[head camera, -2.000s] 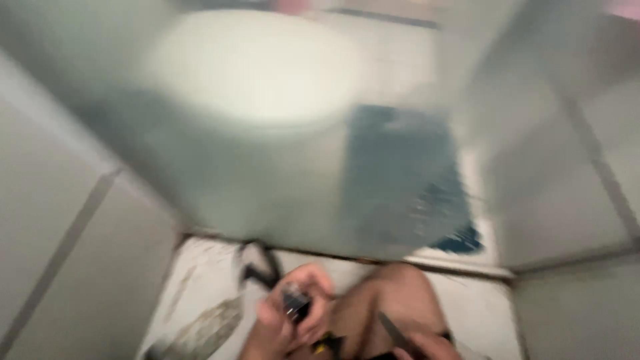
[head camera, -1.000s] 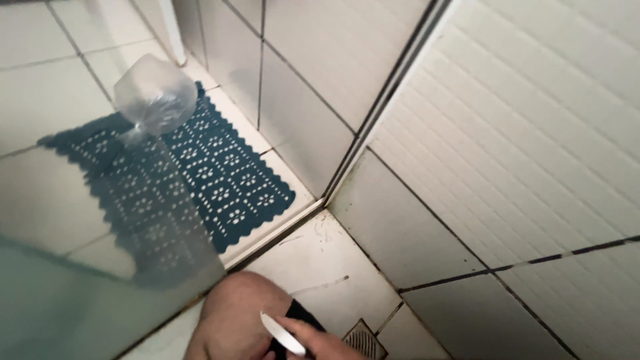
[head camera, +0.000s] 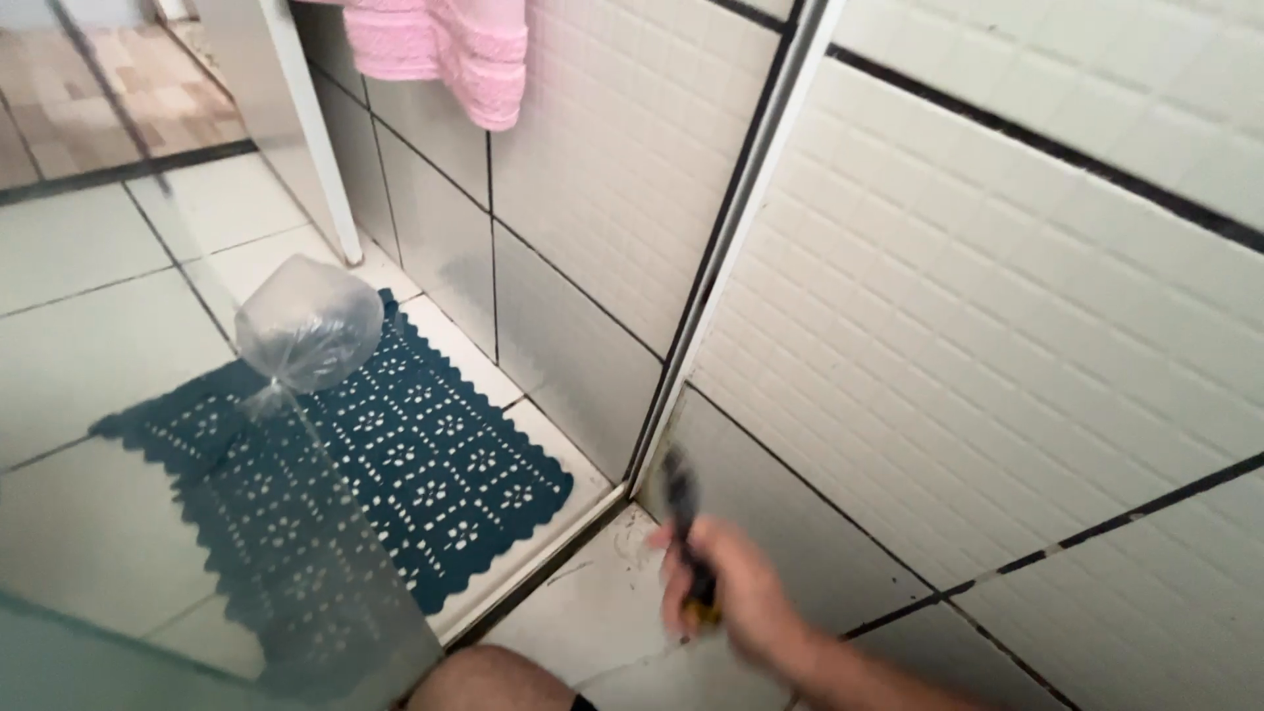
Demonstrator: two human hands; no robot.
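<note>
My right hand (head camera: 726,583) is closed around a dark-handled tool (head camera: 683,504) with a yellow part at its lower end. The tool is blurred, so its kind cannot be told. Its dark upper end points toward the bottom of the white metal door frame (head camera: 716,267), beside the white tiled wall (head camera: 790,484); whether it touches them is not clear. Beneath the hand lies the light shower floor (head camera: 602,602), with dark marks near the corner. My bare knee (head camera: 494,681) shows at the bottom edge. My left hand is out of view.
A glass panel (head camera: 197,632) stands at the lower left. Beyond the raised sill (head camera: 533,563) lies a teal openwork mat (head camera: 434,474), with a tied clear plastic bag (head camera: 311,321) over it. A pink towel (head camera: 439,49) hangs on the wall near a white door (head camera: 306,128).
My right hand has moved up toward the corner at the door frame. One second ago it was by my knee with a pale, narrow object; now it holds the dark tool. The view has shifted.
</note>
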